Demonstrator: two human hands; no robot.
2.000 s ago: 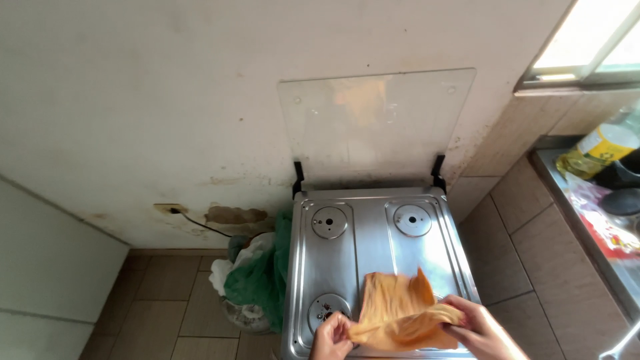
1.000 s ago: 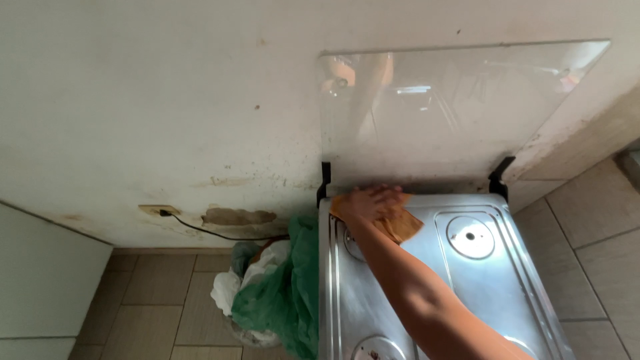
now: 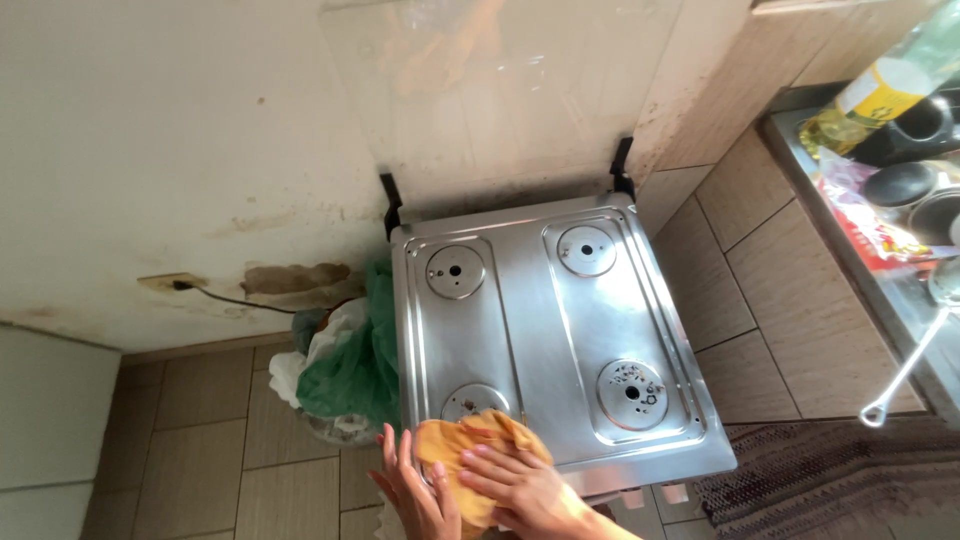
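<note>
My right hand point(image 3: 510, 484) lies spread on an orange cloth point(image 3: 487, 435), pressing it on the front left corner of the stainless-steel gas stove top point(image 3: 536, 322). Beside the cloth's left edge is my left hand point(image 3: 420, 484), raised with fingers apart and holding nothing. The cloth partly covers the front left burner seat point(image 3: 472, 397). Dark specks mark the front right burner seat point(image 3: 632, 394). No grates or burner caps sit on the top. The clear glass lid point(image 3: 510, 90) stands raised on black hinges point(image 3: 621, 169) against the wall.
Green and white plastic bags point(image 3: 352, 375) sit left of the stove, under a cord from a wall socket point(image 3: 169, 282). At right, a counter point(image 3: 825, 225) holds a bottle of yellow liquid point(image 3: 862, 109), dark pots and a metal utensil point(image 3: 904, 371) jutting over its edge. A woven rug point(image 3: 817, 472) lies below.
The cloth and the hand on it have moved from the back left burner seat to the stove's front left corner. My left hand has come into view. The view has shifted.
</note>
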